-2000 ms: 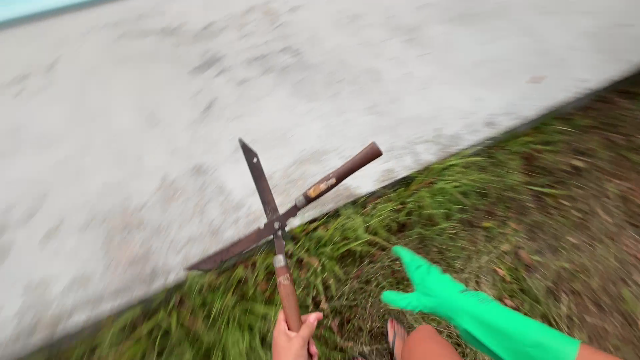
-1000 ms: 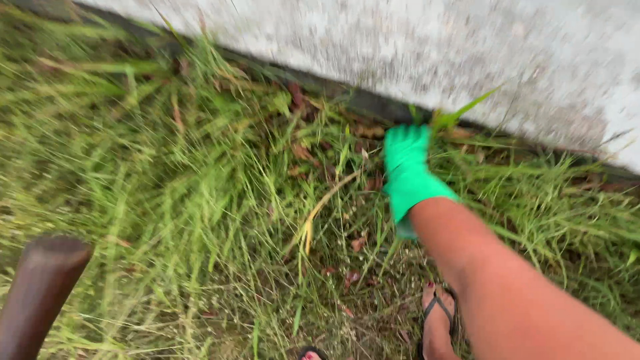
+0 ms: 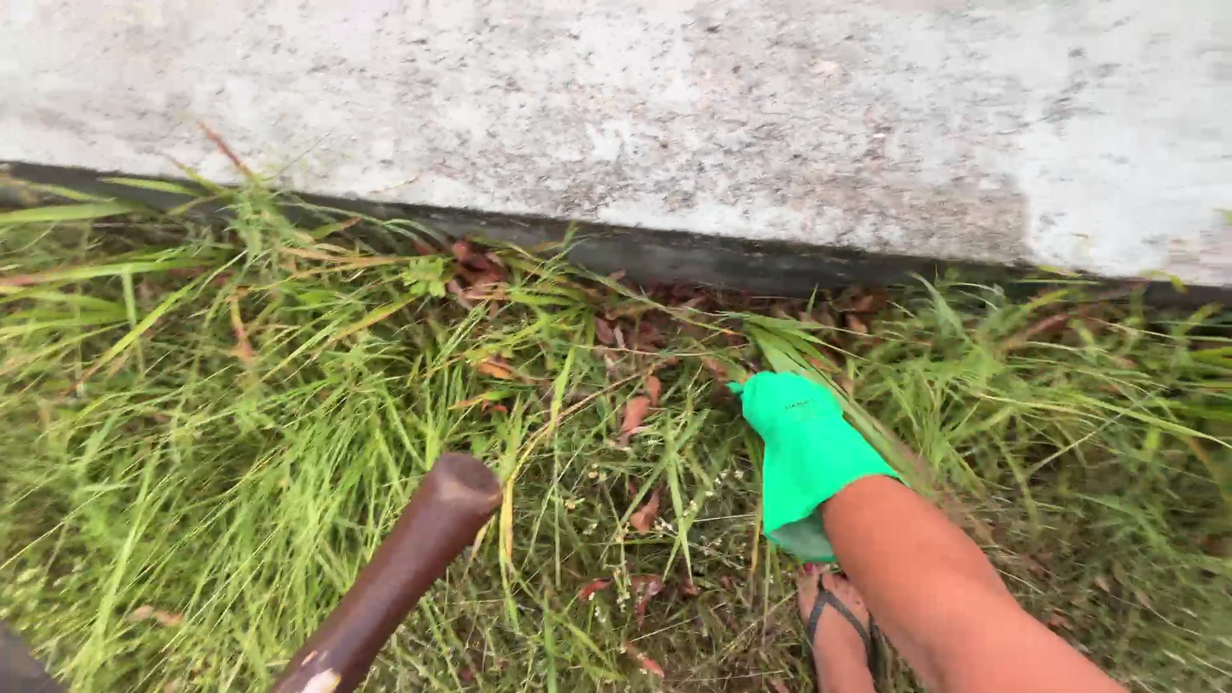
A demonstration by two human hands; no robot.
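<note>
My right hand (image 3: 794,414), in a green rubber glove, is closed around long grass blades (image 3: 784,337) low down near the foot of the wall; its fingertips are mostly hidden. The glove's cuff hangs loose about the wrist. At the lower left, the brown wooden handle (image 3: 414,558) of the hedge shears points up over the grass. The blades of the shears are out of view, and so is my left hand.
A stained whitish wall (image 3: 616,115) runs across the top, with a dark strip (image 3: 693,260) along its base. Brown dry leaves (image 3: 635,414) lie among tall grass (image 3: 289,452). My foot in a flip-flop (image 3: 837,626) stands at the bottom, beside my right forearm.
Two seconds ago my left hand held the hedge shears in view; now only a handle shows. My gloved right hand has gone from open above the ground to down in the grass. The view has turned.
</note>
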